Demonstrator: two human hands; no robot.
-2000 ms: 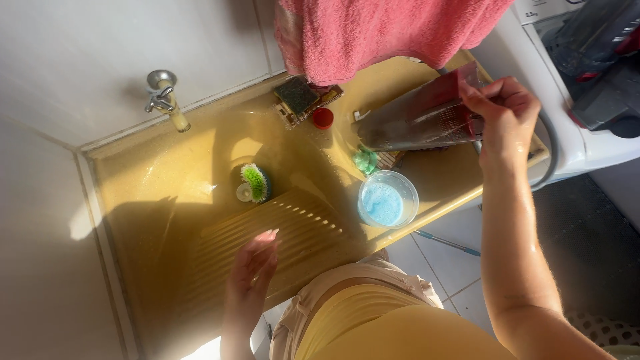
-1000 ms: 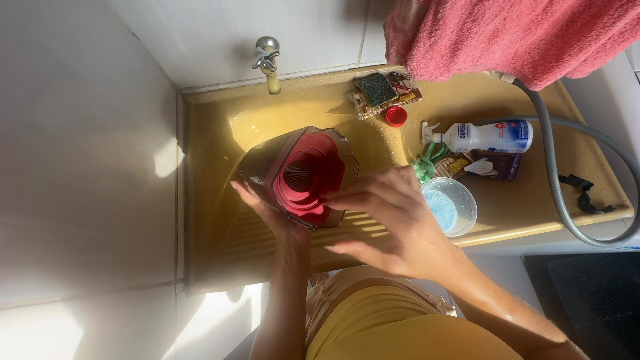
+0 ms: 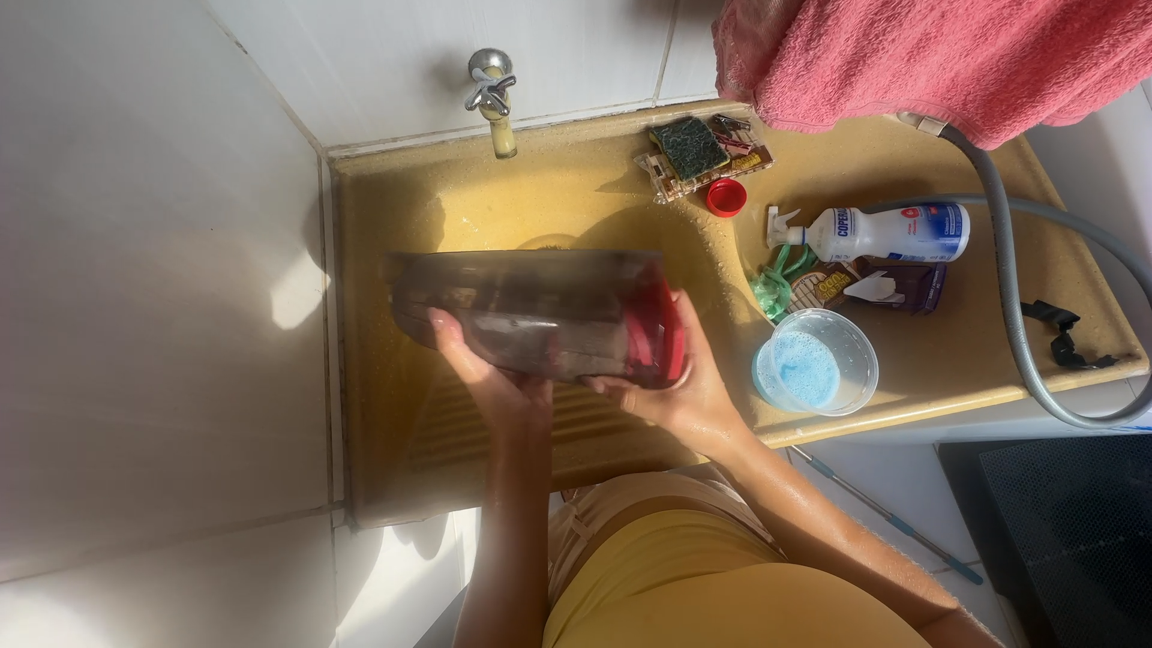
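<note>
A smoky, see-through plastic container [image 3: 531, 315] with a red part inside its right end lies sideways between my two hands, over the basin of a yellow laundry sink [image 3: 558, 193]. My left hand [image 3: 490, 369] grips it from below near the rounded left end, the thumb on its near side. My right hand [image 3: 679, 387] holds the red-rimmed right end. Both hands' far fingers are partly hidden behind the container. To the right of my right hand stands a clear tub [image 3: 814, 364] of blue, foamy liquid. The ribbed washboard [image 3: 549, 423] of the sink lies below the container.
A chrome tap [image 3: 493, 99] juts from the tiled wall. On the ledge are a dark green scouring sponge [image 3: 691, 148], a red cap [image 3: 725, 197], a white spray bottle [image 3: 886, 234] and a green net-like item [image 3: 772, 290]. A grey hose [image 3: 1003, 252] loops at right; a pink towel [image 3: 909, 58] hangs above.
The container stood by the right ledge in my right hand, then was over the basin with its red end facing up. Now it lies sideways, and my right hand has closed on that end.
</note>
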